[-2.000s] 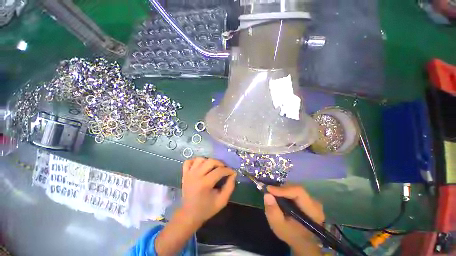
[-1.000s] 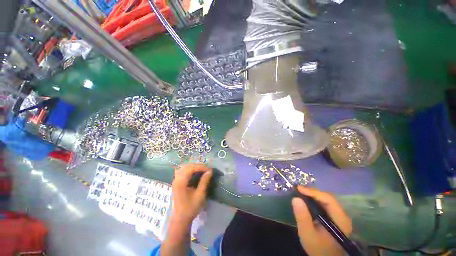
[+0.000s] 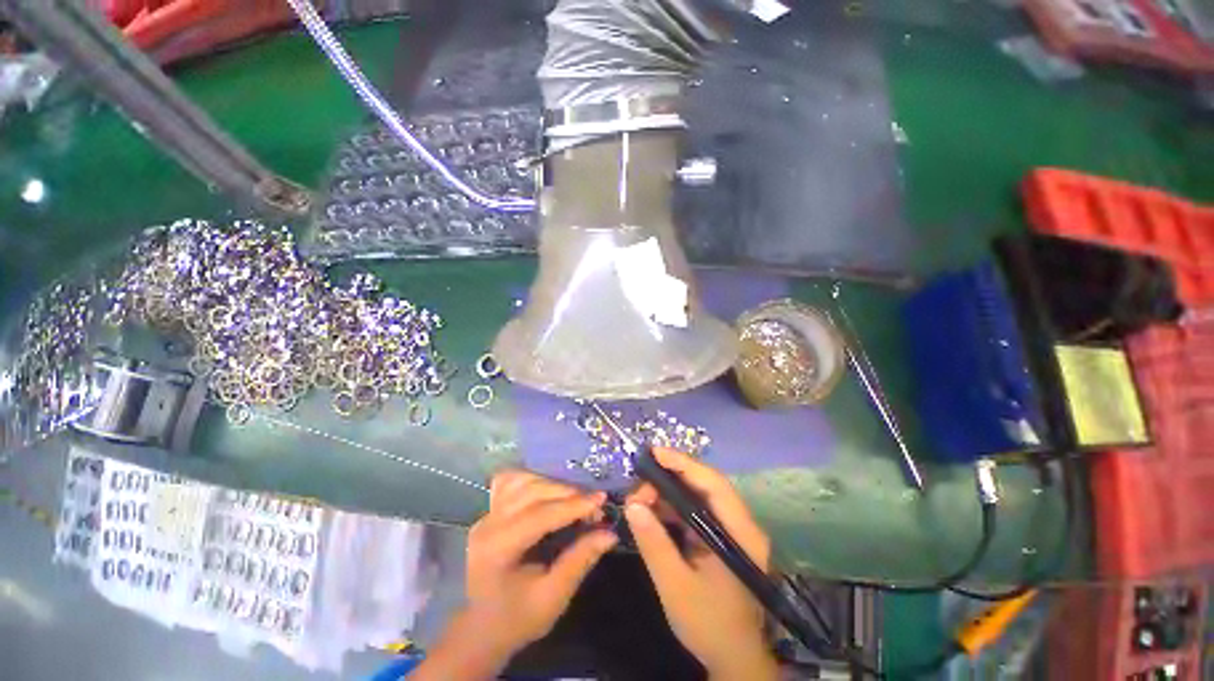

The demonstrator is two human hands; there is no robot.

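My left hand (image 3: 526, 552) is at the bench's front edge, fingers pinched around a small ring part (image 3: 612, 511) that is mostly hidden by the fingertips. My right hand (image 3: 699, 559) is beside it, the fingertips nearly touching. It holds the black soldering iron (image 3: 719, 539), whose thin tip points up and left over the small components (image 3: 639, 442) on the purple mat (image 3: 799, 436). The thin solder wire (image 3: 380, 448) runs from the spool (image 3: 131, 403) towards my left hand. A large pile of ring parts (image 3: 253, 319) lies on the left, with a few loose rings (image 3: 481, 395) near the mat.
The translucent fume hood (image 3: 599, 319) stands behind the components. Right of it are a round pot (image 3: 786, 357), a slim silver stick (image 3: 879, 393) and a blue and black box (image 3: 969, 366). A sheet with rows of parts (image 3: 200, 552) lies front left. Red bins (image 3: 1158, 466) are far right.
My left hand was lower left of the mat, apart from my right hand; now both meet at the mat's front edge. The iron's tip has moved left over the components. The camera view has also shifted.
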